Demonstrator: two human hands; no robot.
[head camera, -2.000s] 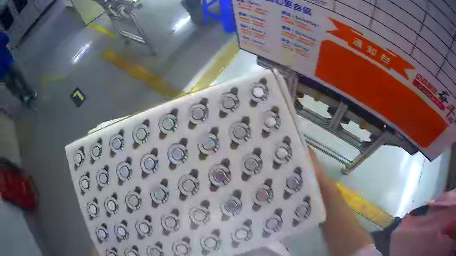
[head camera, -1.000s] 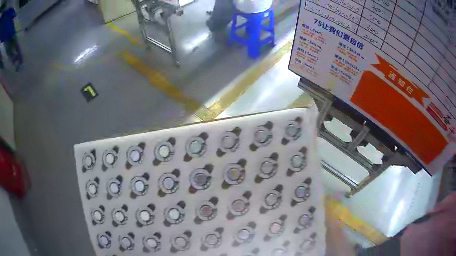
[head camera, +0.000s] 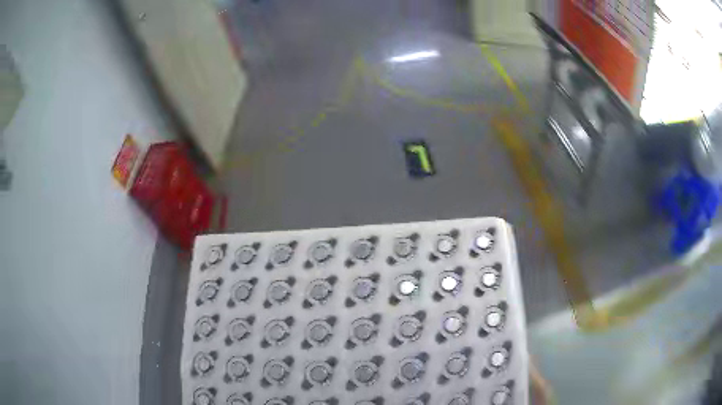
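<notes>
A white foam tray lies across the lower middle of the view, its near part cut off by the bottom edge. Rows of small round silver-grey metal parts sit in its cut-outs, with dark slots beside them. My right hand shows only as a small blurred patch of skin at the tray's right side, low in the picture; its fingers are hidden, so its grip cannot be seen. My left hand is not in view.
A red object stands by the white wall at left. The grey floor carries yellow lines and a dark marker with a yellow arrow-like sign. At right are a wheeled-looking metal frame, an orange-and-white board and a blue stool.
The view has swung left: the board, stool and floor marker have shifted right, and the red object has come further in. The tray now sits squarer and further right in the picture.
</notes>
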